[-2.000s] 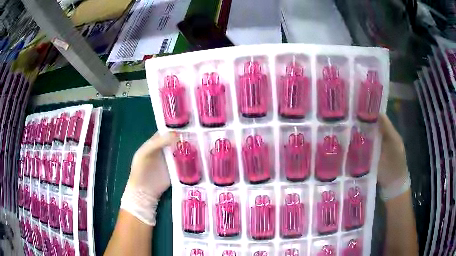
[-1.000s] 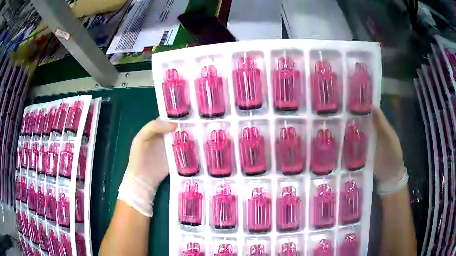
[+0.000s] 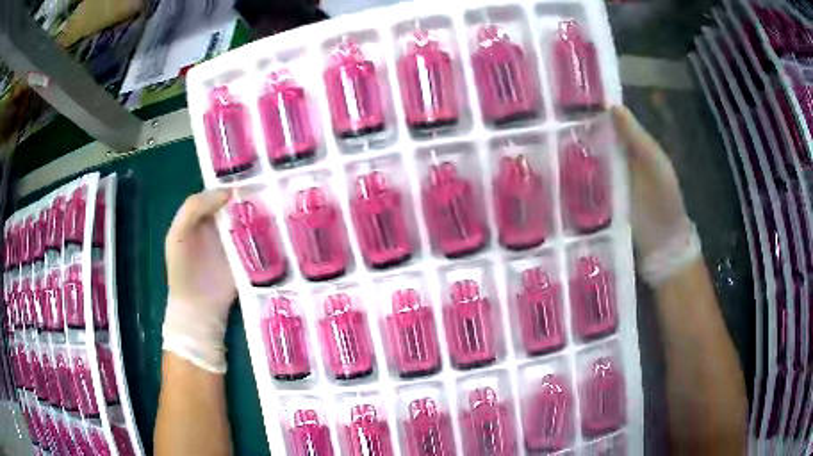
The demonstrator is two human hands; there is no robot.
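Note:
A white moulded tray [image 3: 406, 145] filled with rows of glossy pink bottle-shaped units [image 3: 356, 89] is held up in front of me, tilted with its right side higher. Its lower end is cut off by the picture's edge. My left hand [image 3: 201, 267], in a thin whitish glove, holds the tray's left edge, thumb at the rim beside the second row. My right hand [image 3: 655, 200], gloved too, holds the right edge; its fingers are partly hidden behind the tray. Each visible unit sits upright in its own pocket with a dark band at the bottom.
Filled trays [image 3: 89, 267] lie at the left on the dark green bench mat [image 3: 147, 214]. A tall stack of tray edges [image 3: 749, 178] stands at the right. A pale metal post [image 3: 76, 80], printed papers [image 3: 183, 44] and a dark object [image 3: 281, 11] are beyond the bench edge.
Both hands have raised the tray and moved it left in the picture, and it has tilted so its right side is higher. The side trays and post have also shifted left in view.

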